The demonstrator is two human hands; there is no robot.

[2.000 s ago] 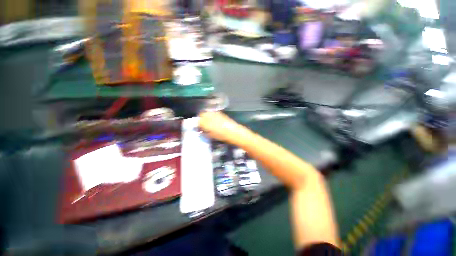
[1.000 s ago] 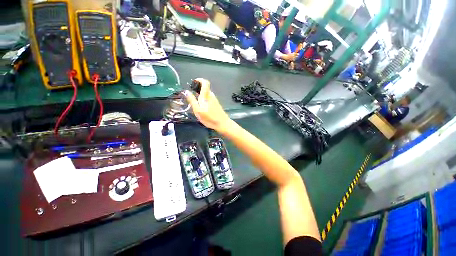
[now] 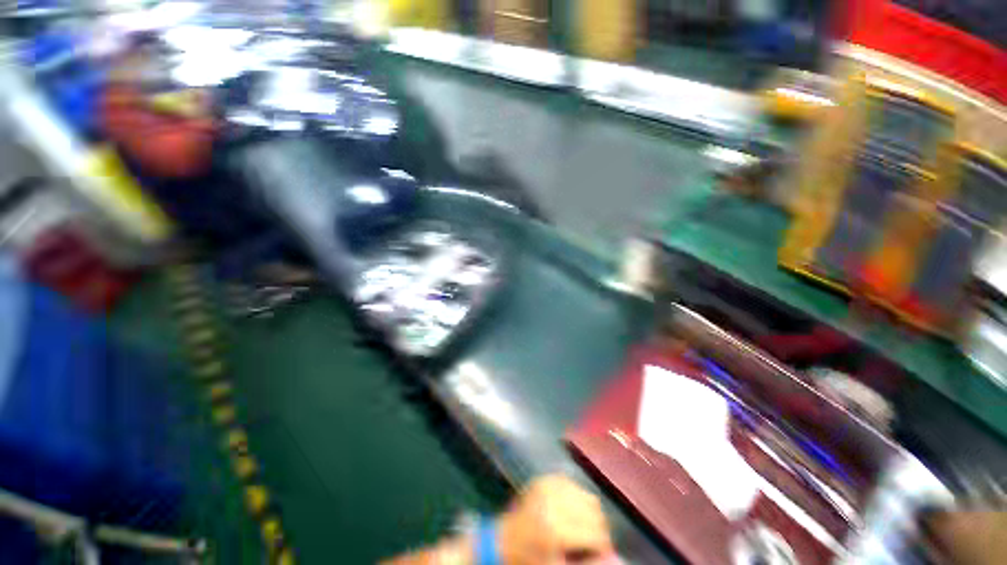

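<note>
The view is strongly blurred. My left hand [image 3: 558, 521] is at the bottom centre with a blue band at the wrist; its fingers look curled, and I cannot tell if they hold anything. My right hand [image 3: 977, 539] is cut off by the lower right edge. A grey-white thing [image 3: 903, 502] shows beside it; I cannot tell what it is or whether it is gripped. The dark-red test box [image 3: 624, 425] lies on the bench, with white paper slips [image 3: 685, 425], blue pens [image 3: 801, 436] and a partly hidden round dial [image 3: 762, 546].
Yellow-edged multimeters [image 3: 872, 199] stand on the green shelf [image 3: 718, 226] at right. Shiny pale items [image 3: 425, 289] lie on the far bench end, near a dark blurred shape, perhaps a person [image 3: 298, 144]. Yellow-black floor tape [image 3: 226, 419] runs along the aisle at left.
The view has swung left, so the multimeters and red box now appear at right. My left hand has come into view. My right hand is now at the lower right edge.
</note>
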